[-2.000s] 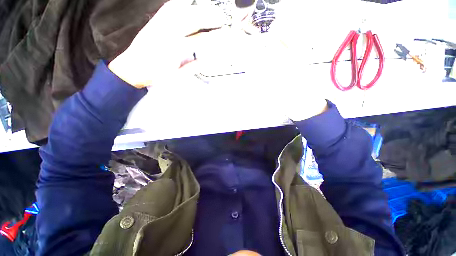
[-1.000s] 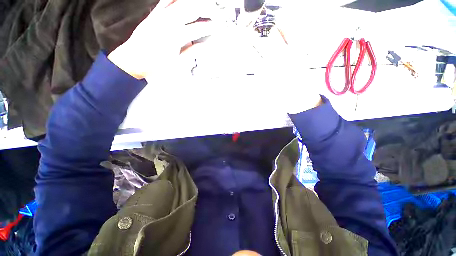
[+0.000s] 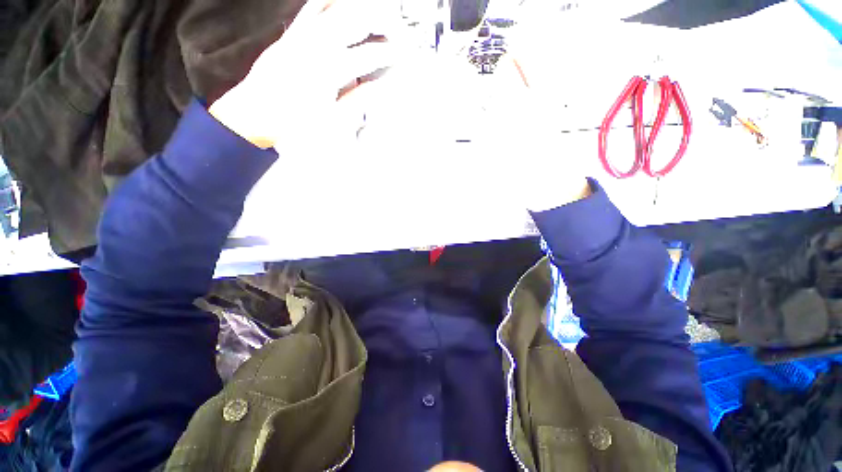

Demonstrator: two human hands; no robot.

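A dark brown garment piece [image 3: 102, 101] lies in folds at the left of the white table. My left hand [image 3: 318, 83] is spread at the upper left of the table, beside the cloth; it is washed out by glare and its fingertips are hard to make out. My right hand [image 3: 545, 166] is almost lost in the white glare beyond the blue cuff, so its fingers and anything in it cannot be seen. The needle area [image 3: 487, 51] of the sewing machine shows at the top centre, between and beyond the hands.
Red-handled scissors [image 3: 644, 127] lie right of my right hand. A small tool with an orange part [image 3: 739, 120] lies farther right. The table's front edge [image 3: 323, 255] runs just before my body. Below right are a blue basket [image 3: 729, 373] and dark cloth [image 3: 766, 286].
Compared with two seconds ago, the view has shifted slightly, and more of the machine's needle area shows. My left hand's fingers look a little more spread. My right hand's change cannot be told.
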